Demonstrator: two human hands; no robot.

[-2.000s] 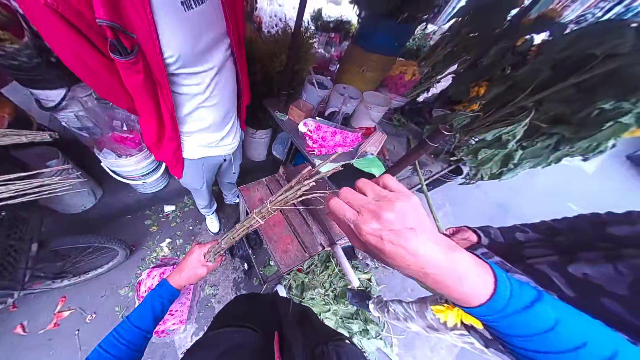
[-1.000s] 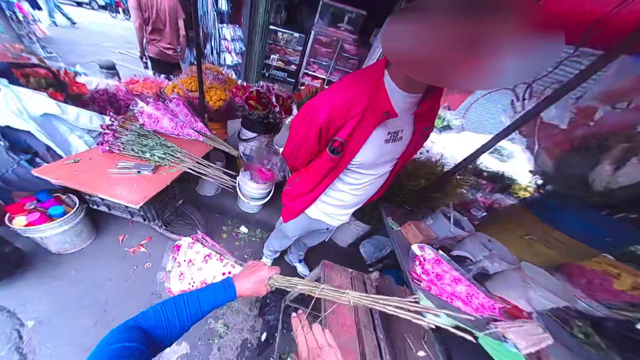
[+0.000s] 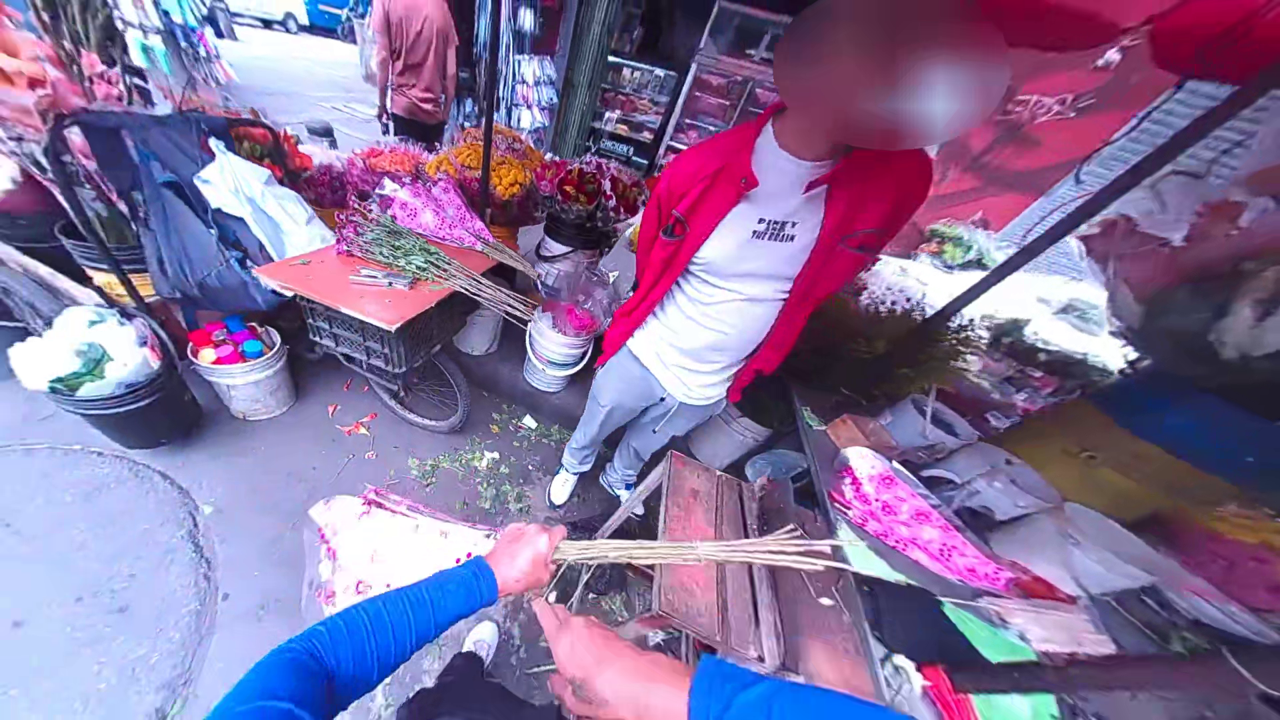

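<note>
My left hand (image 3: 526, 558) is closed around a bundle of long bare flower stems (image 3: 690, 551), which point to the right over a wooden crate (image 3: 700, 530). On the hand's other side is a bouquet in pink-and-white patterned wrapping (image 3: 385, 545), its flower heads hidden by the wrap. My right hand (image 3: 600, 655) is just below the left one, fingers pointing up toward the stems; whether it grips anything I cannot tell.
A person in a red jacket (image 3: 765, 250) stands ahead, beyond the crate. At the left is a red-topped cart (image 3: 350, 300) with flower bundles (image 3: 430, 255), near a bucket of coloured items (image 3: 245, 385). At the right lies a pink patterned wrapped cone (image 3: 915, 520).
The stems, slanted in front of me two seconds ago, now lie nearly level. My right hand has come from the stems' far end to just below my left hand. The view has swung up and left.
</note>
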